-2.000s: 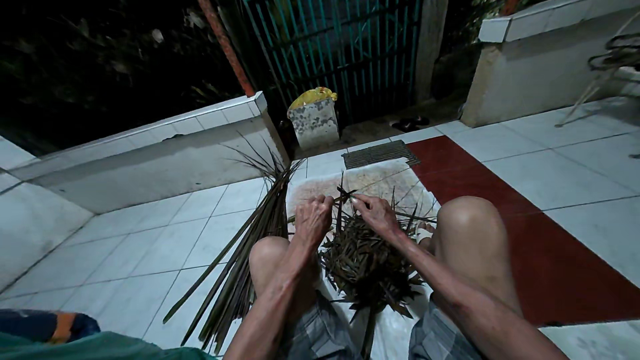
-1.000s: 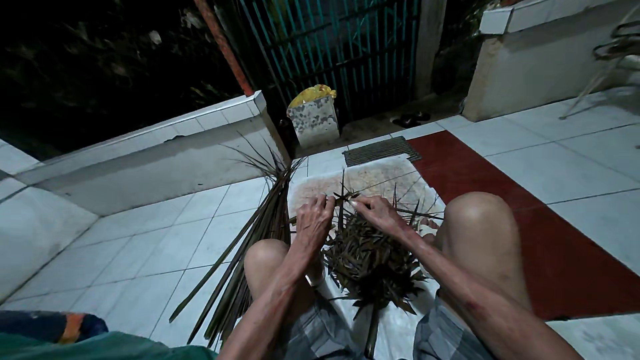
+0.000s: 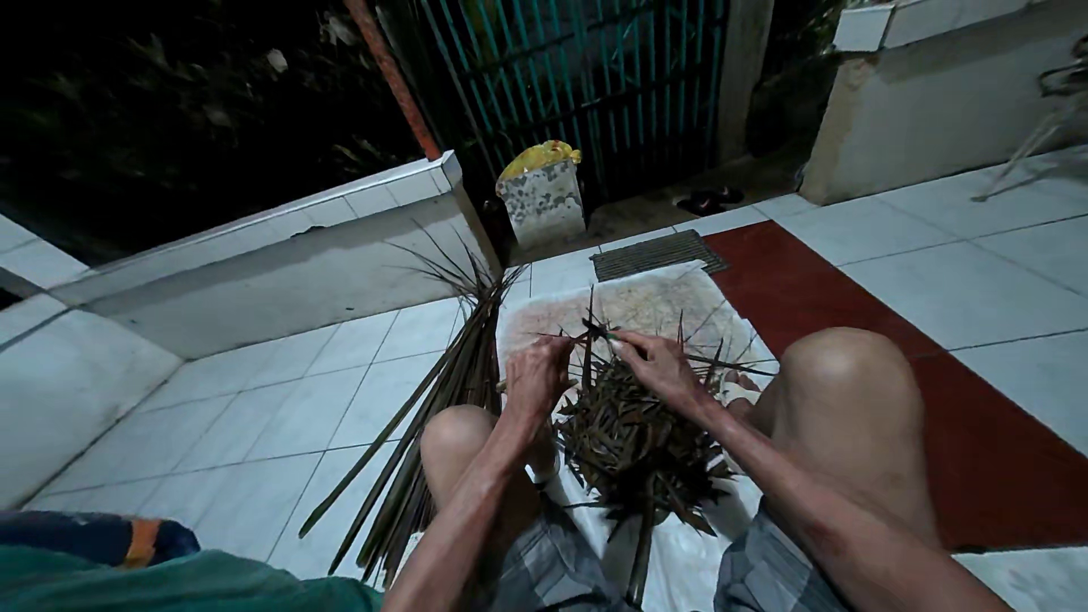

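Note:
My left hand (image 3: 540, 374) pinches a thin dark leaf strip (image 3: 586, 334) between fingers and thumb. On the strip's other side, my right hand (image 3: 659, 364) is closed on a small dark tool, possibly a knife (image 3: 597, 329), its kind hard to make out. Below both hands, a spiky, woven-looking mass of dark leaf strips (image 3: 642, 433) rises between my knees, with a stalk (image 3: 642, 552) at its bottom. A long bundle of dark leaves (image 3: 455, 374) lies left of my hands, beside my left knee.
A stained white cloth (image 3: 671, 297) lies under the work, with a grey ribbed mat (image 3: 650, 255) beyond it. A low wall (image 3: 280, 280) runs along the left. A speckled block (image 3: 541, 204) with a yellow cover stands before a green barred gate (image 3: 586, 76). Chair legs (image 3: 1020, 157) show at right.
A dark tool now shows plainly at my right fingers; it was not distinct in the earlier frames. Both hands remain close together above the leafy mass.

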